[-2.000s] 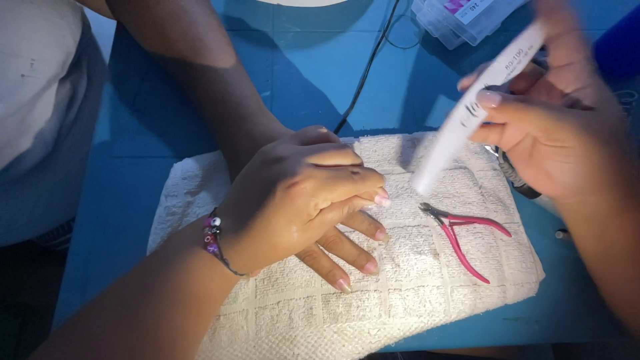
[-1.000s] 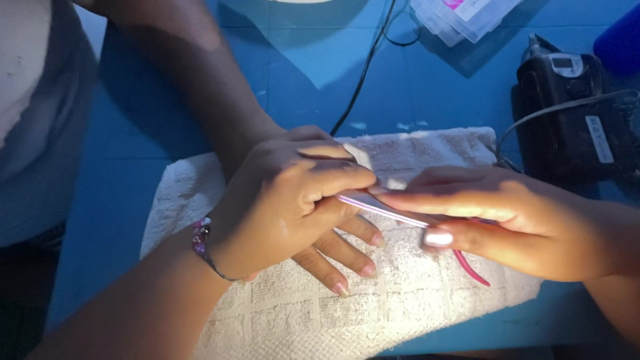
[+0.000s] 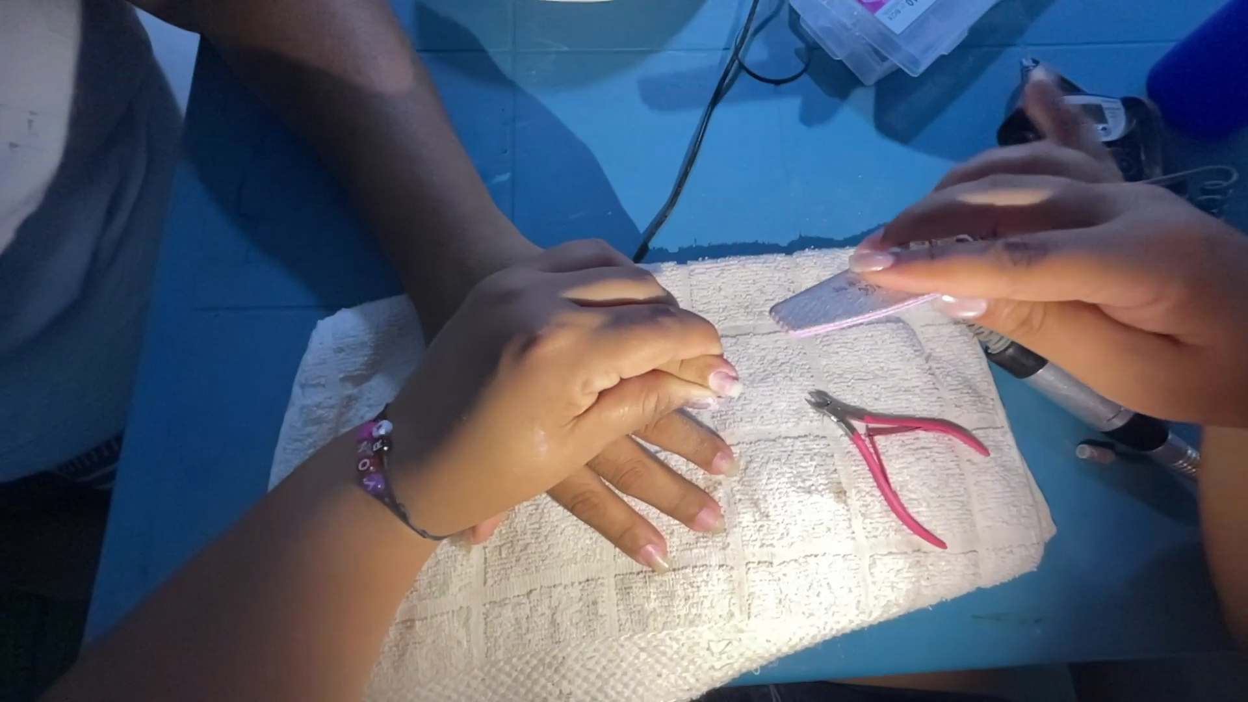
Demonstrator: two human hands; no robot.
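My left hand, with a beaded bracelet at its wrist, is closed around a finger of another person's hand. That hand lies palm down on a folded white towel, its other fingers spread. At the right, above the towel, my right hand holds a nail file between thumb and fingers, apart from the nails. Cuticle nippers with pink handles lie on the towel, below the file.
A nail drill handpiece lies right of the towel, near a small cap-like piece. Behind are a black device, partly hidden, a clear plastic box, a blue object and a black cable on the blue table.
My right hand has drawn the nail file back to the right, away from the held finger it was at one second ago. The nippers show fully again. My left hand keeps its hold.
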